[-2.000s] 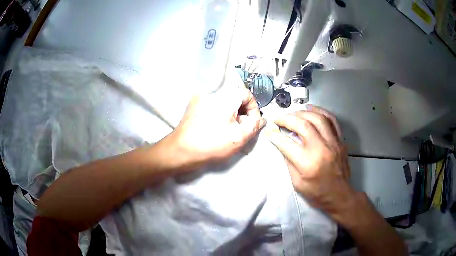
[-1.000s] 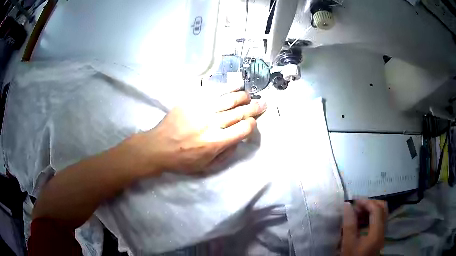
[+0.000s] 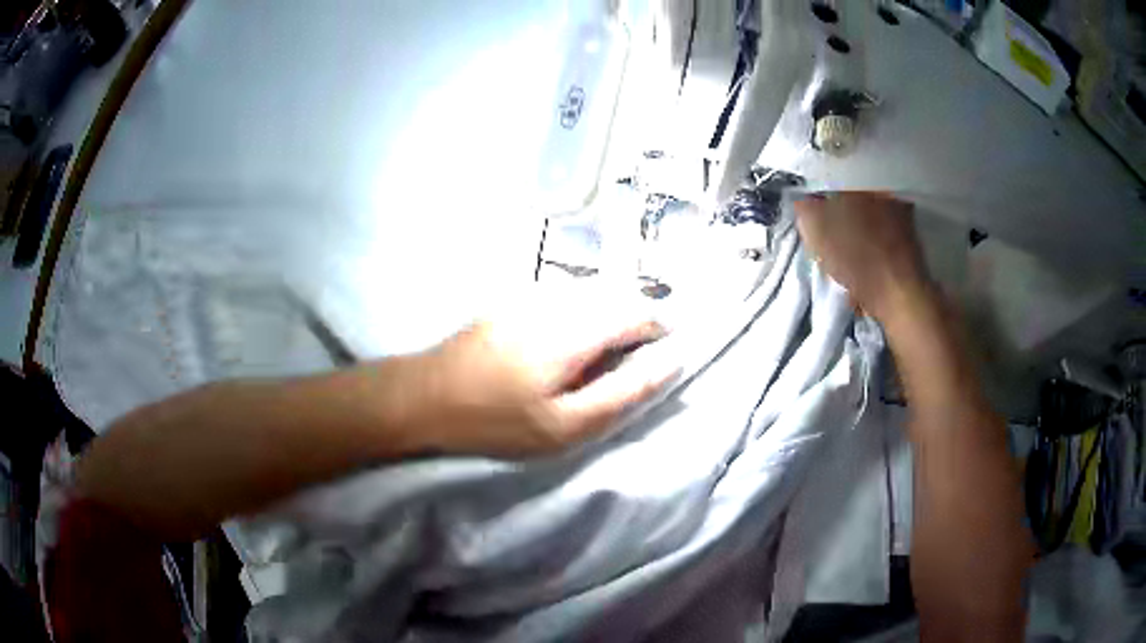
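The pale grey-white garment (image 3: 591, 515) lies across the table front, with long bunched folds running up to the right of the needle area. My left hand (image 3: 540, 389) lies on the cloth below the needle area, fingers extended and slightly apart. My right hand (image 3: 861, 239) is raised just right of the needle area, closed on the gathered cloth; its fingertips are blurred. The presser foot area (image 3: 654, 220) is overexposed, and no cloth is clearly seen under it.
The white machine head (image 3: 980, 138) with a cream ribbed knob (image 3: 834, 128) stands at upper right. A translucent guard (image 3: 578, 113) is left of the needle. Pens and small tools (image 3: 1081, 471) cluster at far right. The table's brown edge (image 3: 78, 207) curves at the left.
My right hand has moved up from the lower right to beside the needle area, pulling the cloth into folds. My left hand has shifted slightly down, away from the needle.
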